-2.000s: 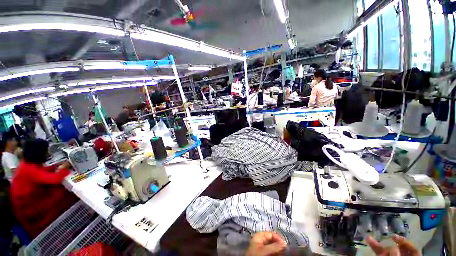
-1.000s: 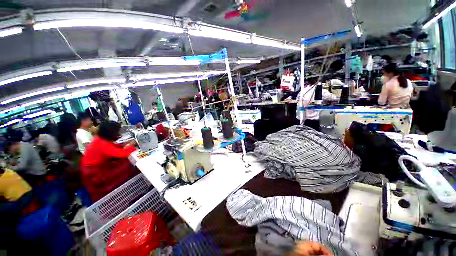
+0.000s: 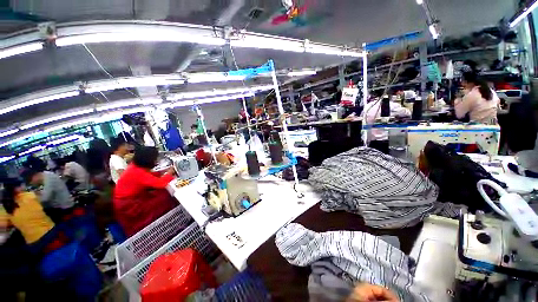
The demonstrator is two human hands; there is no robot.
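Note:
A grey striped garment piece lies on the dark brown surface, with plain darker grey cloth below it at the bottom edge. My left hand is cut off by the bottom edge, in front of the cloth. Its fingers look bent together, but whether they pinch anything is hidden. My right hand is out of the picture. The white overlock machine stands to the right, cut off by the frame edge.
A large heap of striped pieces lies beyond the work, beside dark cloth. A second sewing machine stands on the white table at left. A red stool and white crates are lower left. Several people sit at left.
The view has swung left, so the scene sits further right. My right hand and most of the overlock machine have left the picture. My left hand is now lower at the bottom edge.

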